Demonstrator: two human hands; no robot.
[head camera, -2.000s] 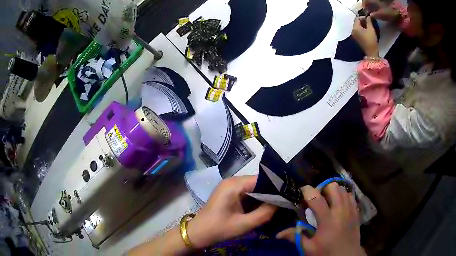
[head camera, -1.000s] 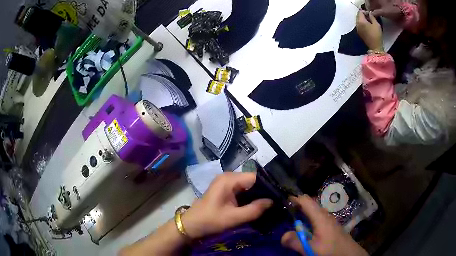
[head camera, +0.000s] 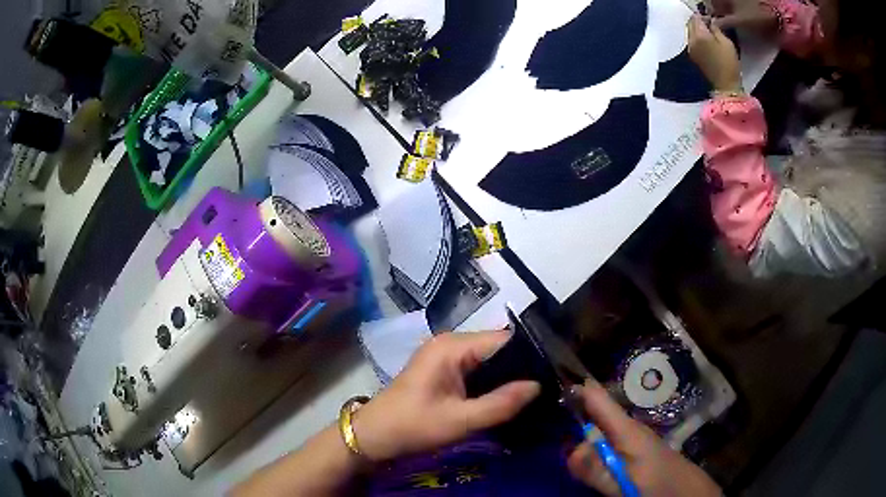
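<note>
My left hand (head camera: 442, 388), with a gold bracelet at the wrist, holds a dark fabric piece (head camera: 515, 374) over my lap at the bottom centre. The thumb and fingers pinch its near side. My right hand (head camera: 631, 442) holds scissors by a light-blue handle (head camera: 609, 460). Their blades lie along the right edge of the fabric, seen nearly edge-on, so how far they are apart is hard to tell. A dark curved panel with a small woven label (head camera: 590, 163) lies flat on the white table. The far side of the held fabric is hidden.
A white and purple sewing machine (head camera: 253, 257) stands left. Striped-edge white pieces (head camera: 418, 238) lie beside it. A heap of black labels (head camera: 396, 68) lies at the table seam, a green basket (head camera: 153, 189) upper left. A person's pink sleeve (head camera: 733, 175) is right; a white disc (head camera: 651, 380) sits below.
The scissors were open and seen broadside; now they are turned edge-on along the fabric. My right hand has turned and moved slightly down, uncovering the white disc. My left hand keeps its hold.
</note>
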